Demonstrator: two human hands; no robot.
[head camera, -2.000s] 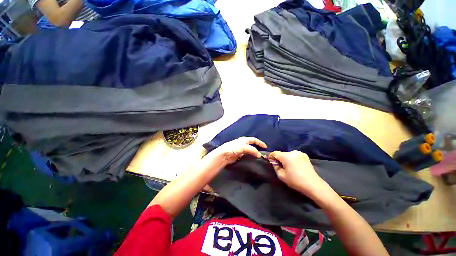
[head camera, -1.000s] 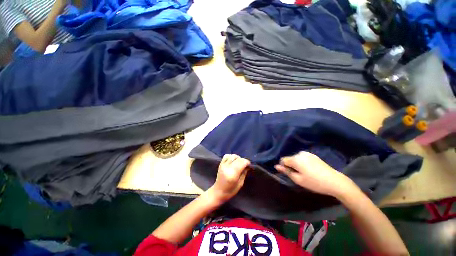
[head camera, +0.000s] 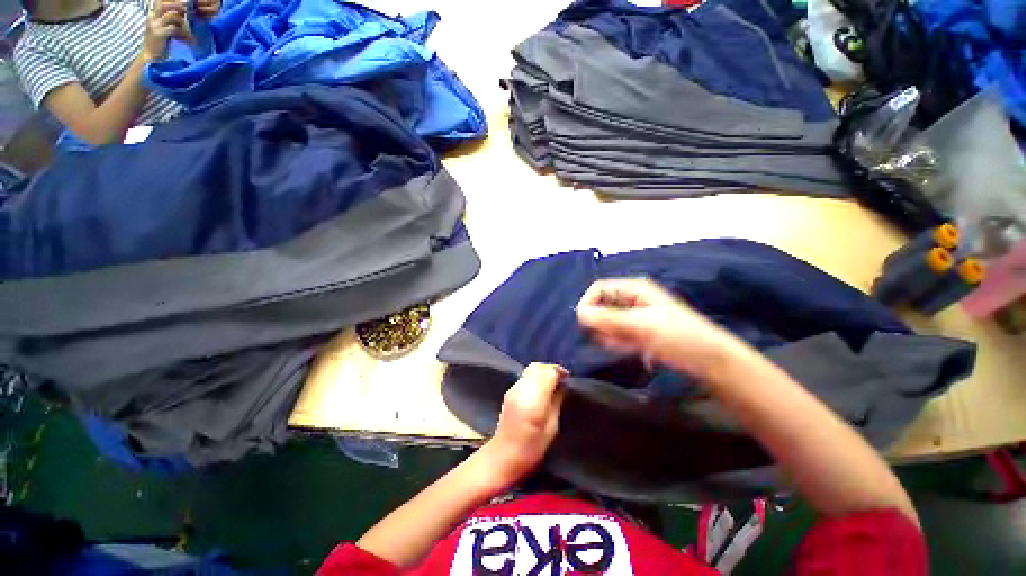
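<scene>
A garment with navy lining (head camera: 529, 302) and dark grey cloth (head camera: 641, 441) lies at the table's front edge before me. My left hand (head camera: 529, 419) pinches its grey folded edge. My right hand (head camera: 632, 321) is raised over the navy part, off the grey edge, with its fingers curled. Whether it holds something small is too blurred to tell. A small round dish of gold-coloured fasteners (head camera: 394, 331) stands left of the garment, beside the left pile.
The left garment pile (head camera: 203, 276) overhangs the table edge. The far garment pile (head camera: 675, 141) lies across the table (head camera: 495, 214). Thread cones (head camera: 932, 270) and plastic bags (head camera: 889, 146) are at right. A person in a striped shirt (head camera: 84, 56) handles bright blue garments (head camera: 304, 45).
My right hand has lifted up and left, away from the garment edge, compared with a second ago. My left hand has stayed pinching the edge. Earlier both hands were together at it.
</scene>
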